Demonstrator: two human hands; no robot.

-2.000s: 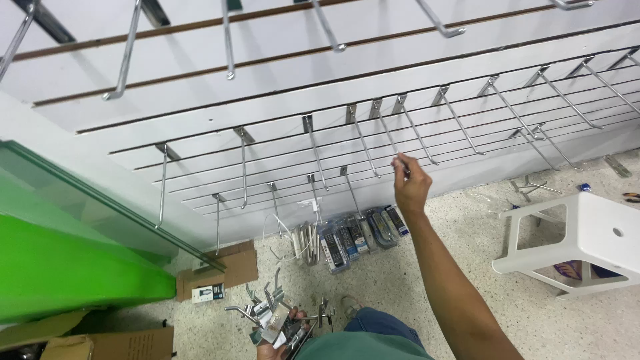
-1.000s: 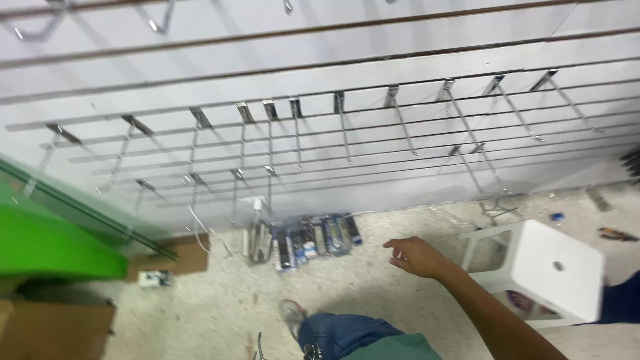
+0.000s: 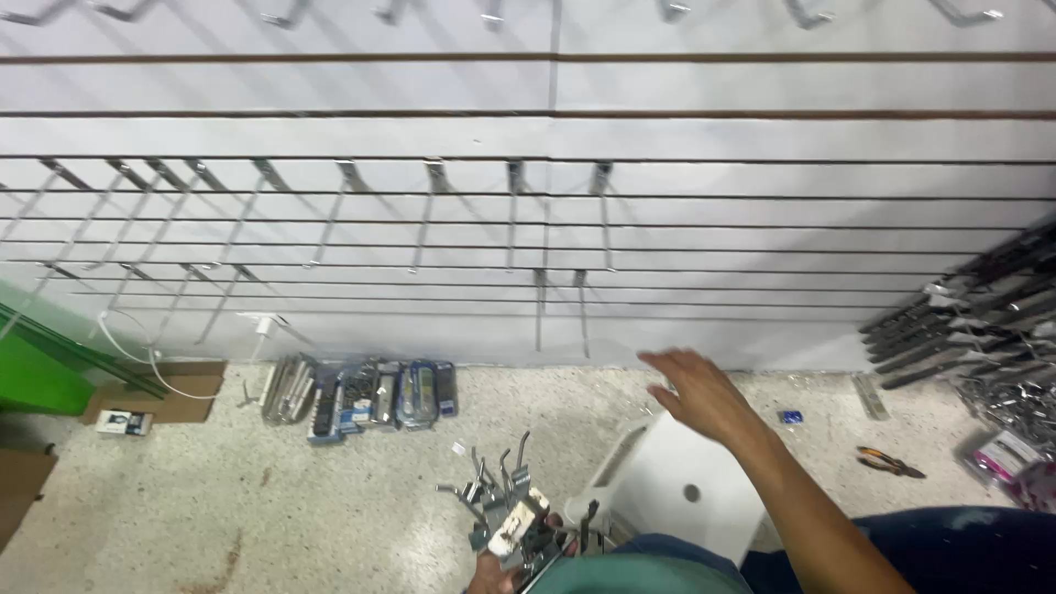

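My left hand (image 3: 493, 574), low in the view beside my green shirt, holds a bunch of metal slatwall hooks (image 3: 499, 495); a white piece with worn patches (image 3: 513, 528) is among them. My right hand (image 3: 697, 396) reaches over a white plastic stool (image 3: 685, 487), its fingers apart and nothing seen in them. In front is a white slatwall panel (image 3: 742, 136) with a row of long metal hooks (image 3: 513, 214) in one slot. Two lower hooks (image 3: 584, 313) hang to the left of and above my right hand.
Packaged goods (image 3: 384, 396) lie on the floor along the wall, left of a pair of pliers (image 3: 889, 464) and a small blue item (image 3: 790, 417). Dark metal bars (image 3: 965, 305) are stacked at the right. Flattened cardboard (image 3: 190, 396) and a white cable (image 3: 169, 384) are at the left.
The view has shifted to the right along the wall. My right hand, earlier up at the hooks with closed fingers, is now lower, over the stool, with its fingers spread.
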